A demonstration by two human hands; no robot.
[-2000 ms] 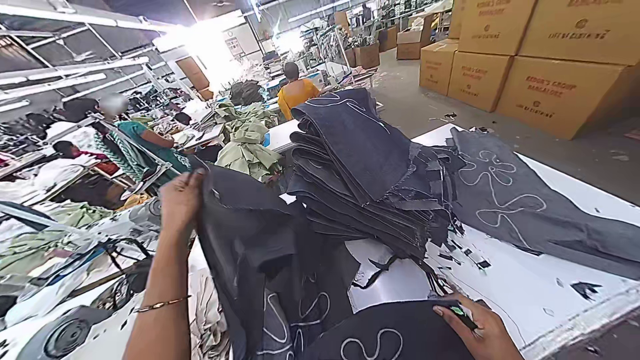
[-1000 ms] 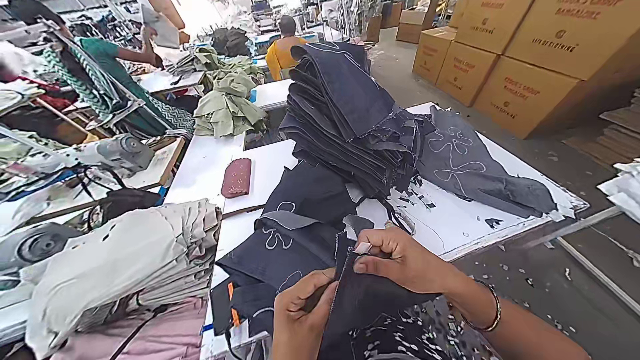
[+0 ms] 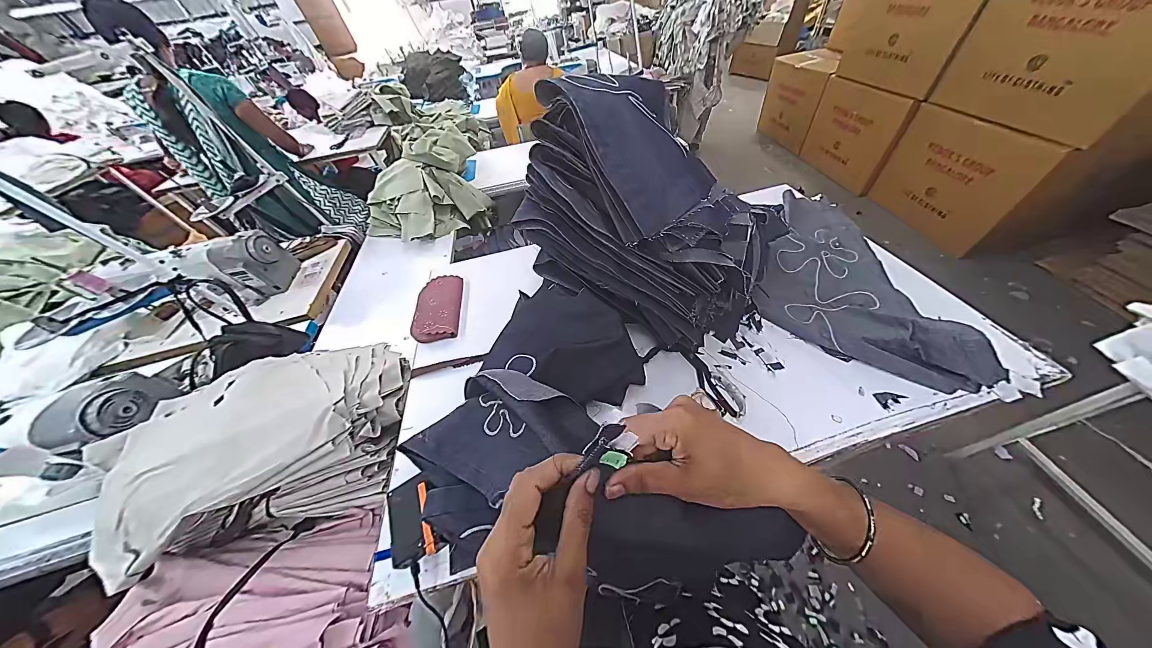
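My left hand (image 3: pixel 544 531) pinches the edge of a dark denim piece (image 3: pixel 684 531) between thumb and fingers. My right hand (image 3: pixel 702 454) meets it from the right, its fingers on the same edge, where a small green tag (image 3: pixel 615 459) and a whitish tag (image 3: pixel 623 440) show. More of the dark denim, with white stitched flower outlines (image 3: pixel 500 416), lies on the white table beyond my hands. Behind it stands a tall folded pile of dark denim pieces (image 3: pixel 621 198). A grey denim piece with looping white stitching (image 3: pixel 837 279) lies right of the pile.
A red case (image 3: pixel 438 309) lies left of the pile. Cream cloth (image 3: pixel 243 432) and pink cloth (image 3: pixel 261 585) are stacked at left, near a sewing machine (image 3: pixel 225 261). Cartons (image 3: pixel 972 162) stand back right. A person in green (image 3: pixel 211 103) and one in yellow (image 3: pixel 519 94) are further off.
Two seconds ago my hands were wide apart on dark denim; one second ago they had come together at an edge. The green tag now shows between my fingers. The view has shifted.
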